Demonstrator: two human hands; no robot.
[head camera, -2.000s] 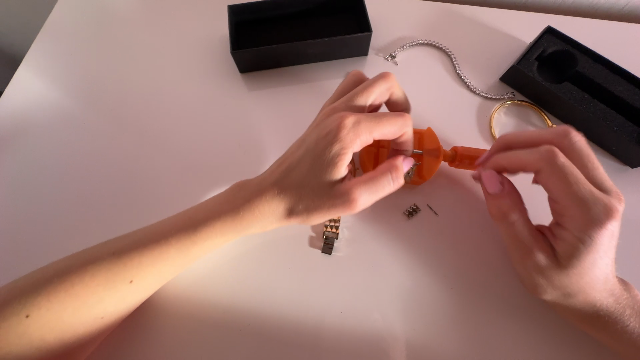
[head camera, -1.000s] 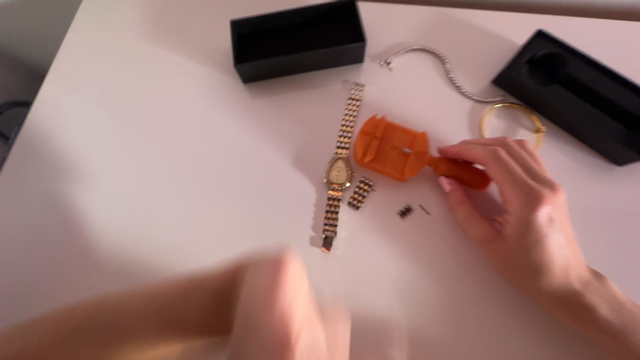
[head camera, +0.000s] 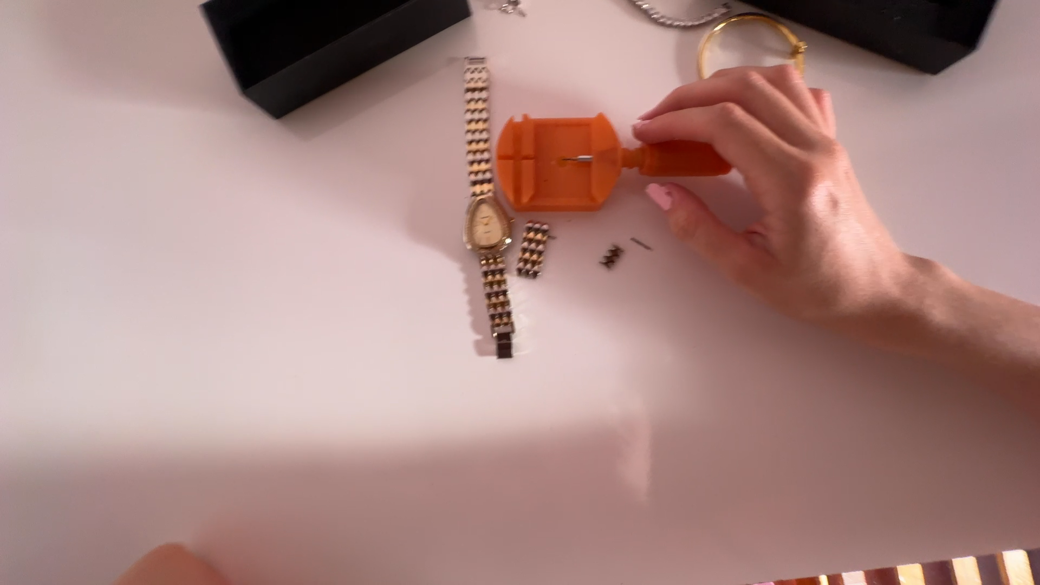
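Observation:
My right hand (head camera: 780, 195) hovers at the screw handle of the orange plastic watch-link remover (head camera: 561, 195), its thumb and fingers apart on either side. The tool lies flat, its metal pin showing in the cradle. Left of it, a two-tone watch (head camera: 487, 223) with a teardrop face is laid out straight, its bracelet parted at the ends. A short bracelet section (head camera: 534, 250) is beside the watch. Further right are a small loose link (head camera: 612, 256) and a thin metal pin (head camera: 641, 243). My left hand is out of view; only a patch of skin shows at the bottom left edge.
A black open box (head camera: 341, 65) stands at the upper left, and another black box (head camera: 918, 41) at the upper right. Between them lie a silver chain bracelet (head camera: 678, 20) and a gold bangle (head camera: 751, 18). Striped fabric or slats show at the bottom right corner.
My left hand has left the orange tool and gone out of view. My right hand's fingers have opened from the handle. The watch and bracelet section, largely hidden two seconds ago, are uncovered.

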